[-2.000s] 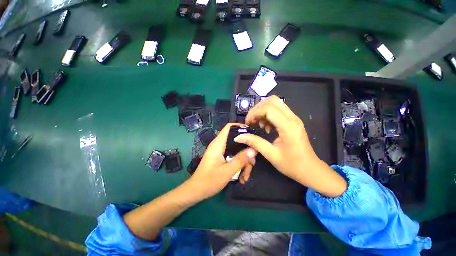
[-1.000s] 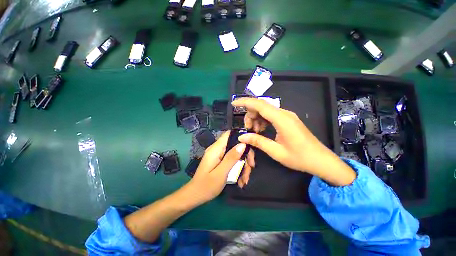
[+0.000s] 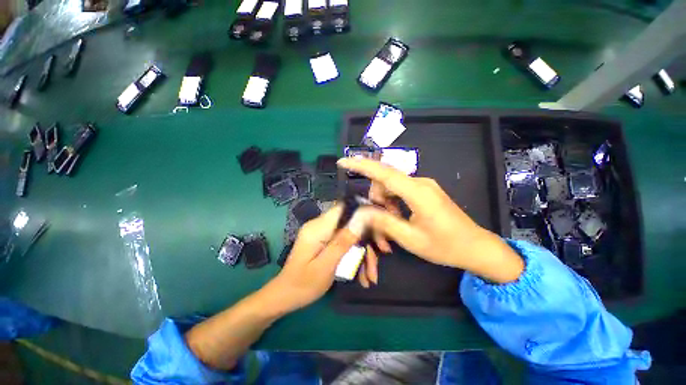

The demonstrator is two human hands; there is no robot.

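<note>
My left hand (image 3: 312, 252) holds a phone body (image 3: 350, 262) over the left edge of the parts tray (image 3: 421, 306); its white half shows below my fingers and its dark half is mostly covered. My right hand (image 3: 414, 218) is over the phone's upper end, thumb on it and blurred, index finger stretched out to the left. Whether my right hand grips a part cannot be told. Square dark parts (image 3: 282, 188) lie loose left of the tray, and more square parts (image 3: 556, 184) fill its narrow right compartment.
Another phone with a white panel (image 3: 385, 126) lies at the tray's upper left corner. Phone bodies (image 3: 258, 89) lie spaced along the far side, with phones in a tight row (image 3: 317, 22) beyond. A clear plastic strip (image 3: 138, 252) and slim dark frames (image 3: 75, 149) are at left. A grey post (image 3: 624, 64) stands at upper right.
The phones on the far side have shifted left. Both hands stay together on the phone body; my right thumb and fingers have moved slightly, and more of the phone's white half shows than two seconds ago.
</note>
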